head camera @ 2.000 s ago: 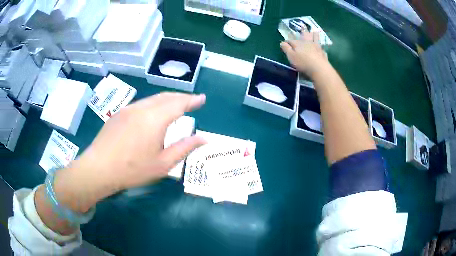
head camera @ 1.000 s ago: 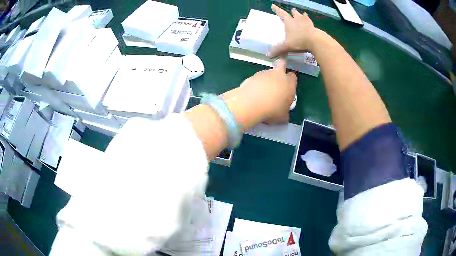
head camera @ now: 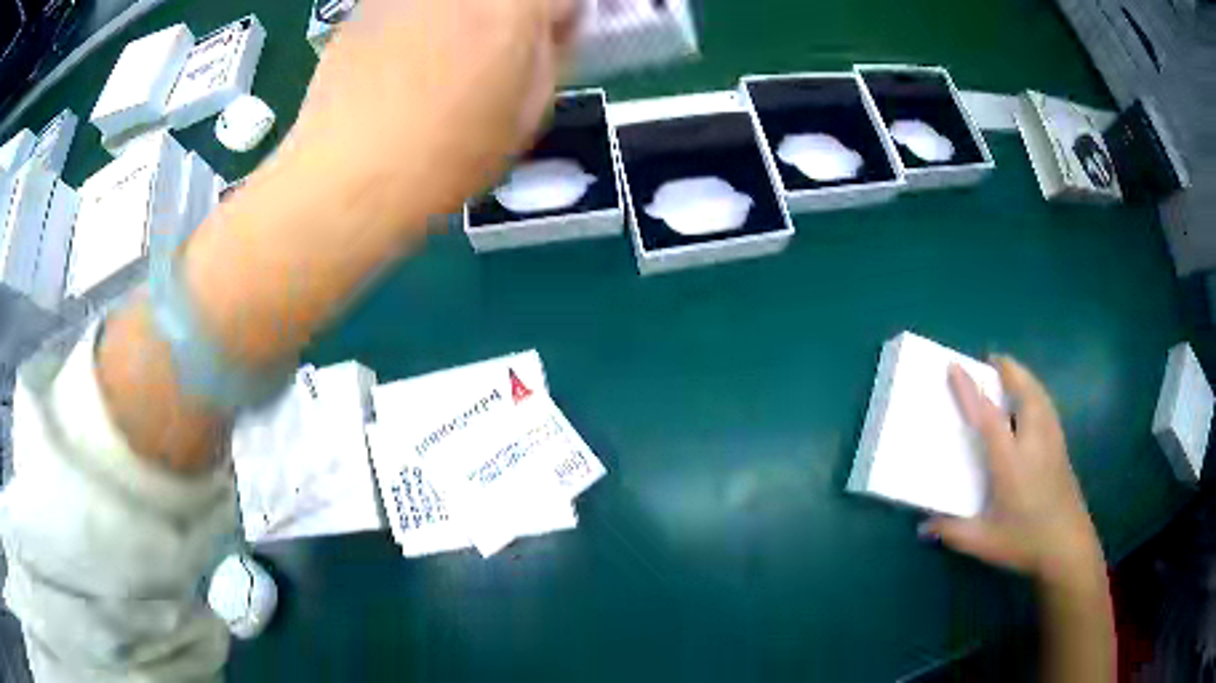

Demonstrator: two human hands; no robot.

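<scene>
My left hand point(head camera: 454, 100), blurred and wearing a pale blue bracelet, reaches across the upper left. Its fingers are at the top edge beside a white box point(head camera: 638, 34); their grip is unclear. My right hand is not in view. Open white boxes with black insides point(head camera: 714, 251) stand in a row below that box, each showing a white oval shape. Printed leaflets point(head camera: 467, 447) lie fanned out at centre left, beside a white stack point(head camera: 307, 467).
Another person's hand point(head camera: 1020, 487) holds a white box point(head camera: 927, 427) at the right. White boxes point(head camera: 127, 214) are piled at the left. A small white device point(head camera: 243, 596) lies below the stack, another point(head camera: 244, 123) at upper left. A product-picture box point(head camera: 1074, 154) is at upper right.
The view has shifted right. My right hand has left the picture. My left hand is now at the top edge. The other person's hand and box have come into view.
</scene>
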